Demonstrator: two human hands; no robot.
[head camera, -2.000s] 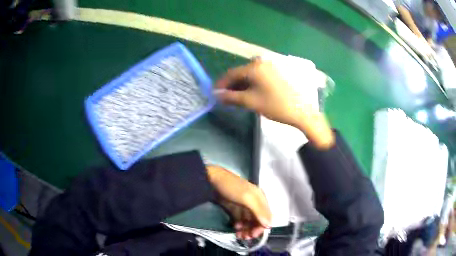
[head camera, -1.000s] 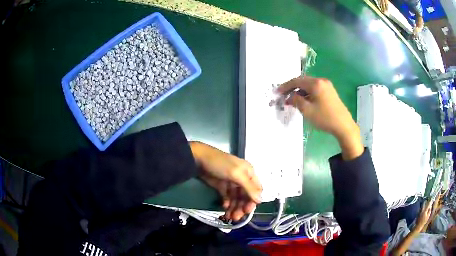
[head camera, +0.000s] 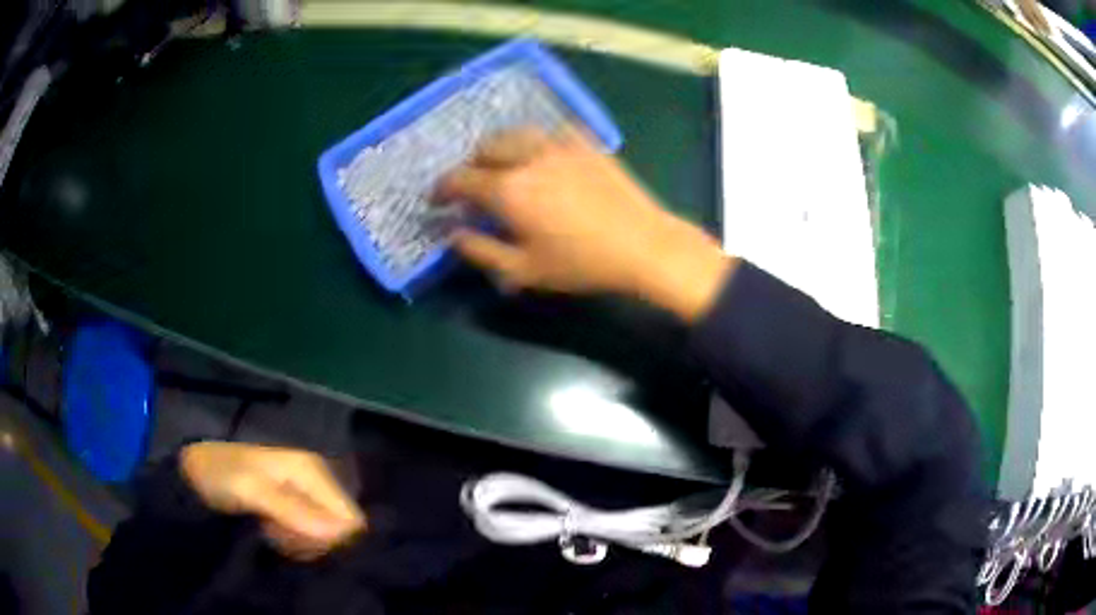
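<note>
The blue parts bin (head camera: 364, 249) stands on the green bench and is full of tiny grey-white pieces. My right hand (head camera: 541, 210) is over the bin with its fingers spread and blurred at the pieces; I cannot tell if it holds any. My left hand (head camera: 274, 495) is low on the left, off the bench edge, blurred with its fingers curled; what it holds, if anything, does not show. White power strips (head camera: 796, 180) lie side by side right of the bin, partly hidden by my right sleeve. A coiled, tied white power cord (head camera: 523, 511) hangs below the bench edge.
Another row of white power strips (head camera: 1064, 348) lies at the far right, cords hanging toward me. A yellowish tape strip (head camera: 481, 17) runs along the back. A blue stool (head camera: 108, 399) is at the lower left. Clear tape (head camera: 887, 180) lies beside the nearer strips.
My right hand has moved left from the power strips to the bin. My left hand has left the cords and moved down and left. The whole view has shifted.
</note>
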